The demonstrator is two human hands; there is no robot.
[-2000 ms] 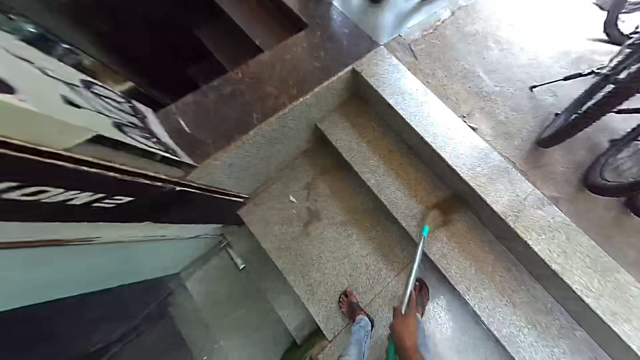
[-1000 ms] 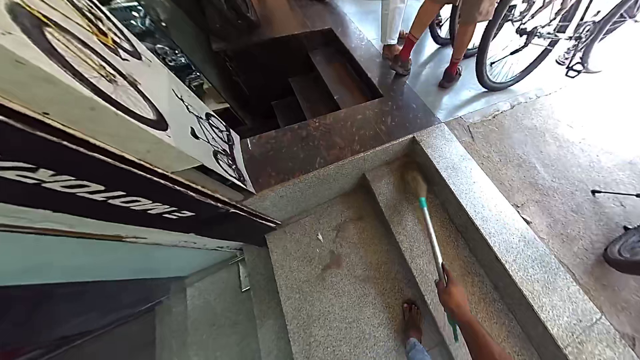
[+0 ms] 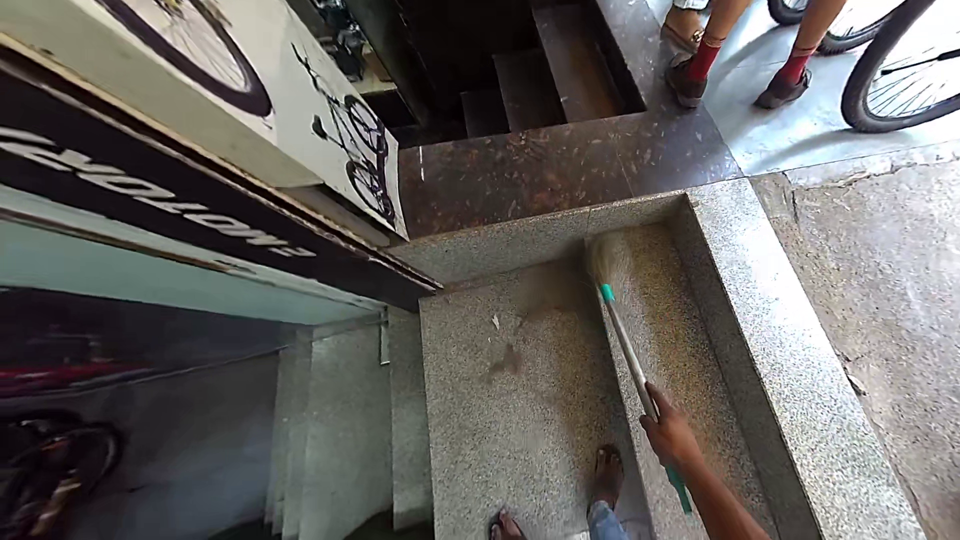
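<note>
My right hand (image 3: pixel 670 429) grips the metal handle of a soft-bristled broom (image 3: pixel 630 352) with a green collar and a green end. The blurred bristles touch the upper stone step (image 3: pixel 667 315) near its inner corner, at the edge over the landing. Brownish dust lies along that step. On the speckled landing (image 3: pixel 487 420) are a small pale scrap (image 3: pixel 495 322) and a dark stain. My feet stand on the landing near the bottom of the view. My left hand is not in view.
A raised stone kerb (image 3: pixel 780 337) runs along the right. Lower steps (image 3: pixel 345 420) descend at the left beside a sign-covered wall. A dark stairwell opening (image 3: pixel 562 67) lies beyond the brown ledge. People's feet and a bicycle wheel (image 3: pixel 900 67) are at the upper right.
The broom's bristles were farther down the upper step two seconds ago and are now by the inner corner. My right hand keeps hold of the handle. The view has shifted markedly.
</note>
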